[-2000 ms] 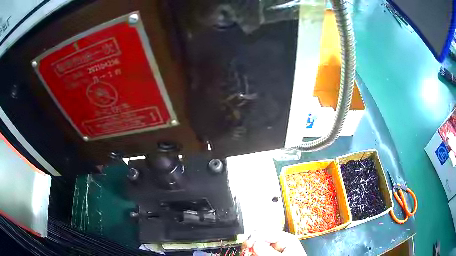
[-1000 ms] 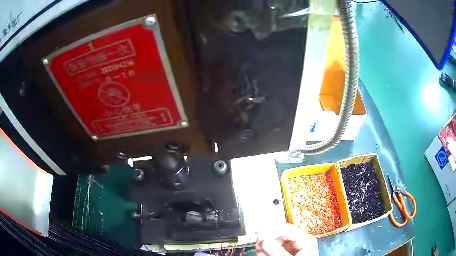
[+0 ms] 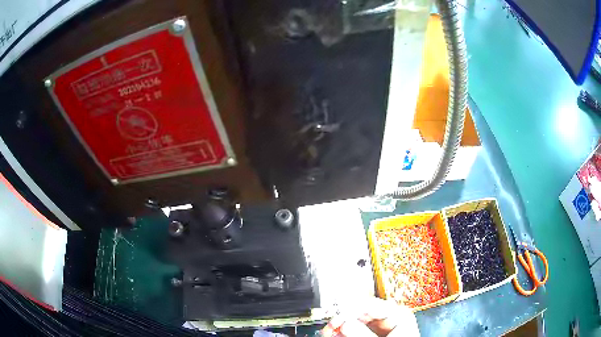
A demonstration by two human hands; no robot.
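Observation:
My right hand [image 3: 374, 321] is at the bottom edge, just right of the press front, cut off by the frame and overexposed. Its fingers are bent close together; whether they hold something cannot be told. My left hand is not in view. The black metal block [image 3: 247, 289] of the press sits left of the hand, under the round dark ram [image 3: 223, 220]. Two joined small boxes stand right of the block: one with tiny red-orange pieces [image 3: 414, 263], one with tiny black pieces [image 3: 478, 250]. A small pale shape shows at the bottom edge below the block; it is unclear.
The press body with a red plate [image 3: 140, 105] fills the upper left. A ribbed conduit [image 3: 456, 105] hangs right of it, before an open carton [image 3: 443, 161]. Orange-handled scissors [image 3: 531, 268] lie right of the boxes. Black cables [image 3: 85, 319] are at lower left.
The view shifted slightly right, then back. The thin red wires seen earlier at the bottom edge below the block no longer show. My right hand stays at the bottom edge, with its fingers slightly changed.

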